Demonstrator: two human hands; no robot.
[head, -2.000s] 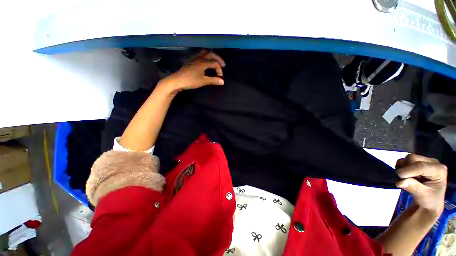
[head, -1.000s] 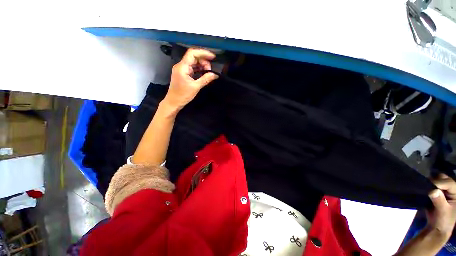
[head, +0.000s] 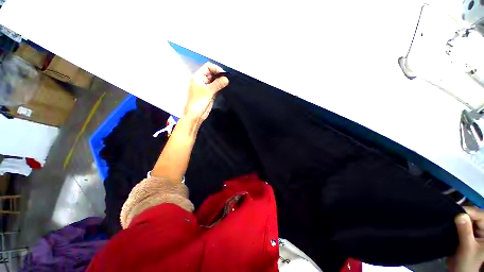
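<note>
A large soft black garment [head: 329, 175] is spread over my lap and stretched between my two hands below the table's blue edge. My left hand [head: 206, 93] pinches its upper left edge near the end of the blue strip. My right hand [head: 469, 234] grips its far right edge and is partly cut off by the right rim of the picture.
The white table [head: 297, 48] spans the top, with a white machine part [head: 443, 58] and a silver metal piece [head: 469, 132] at right. A blue crate [head: 114, 127] with black cloth stands at left. Purple cloth [head: 66, 247] lies lower left, cardboard boxes [head: 50, 98] upper left.
The view has turned toward the left, so the table edge slants more. Both hands have kept the garment and raised it closer to the table edge, pulled wide. Earlier, my left hand's fingers were apart.
</note>
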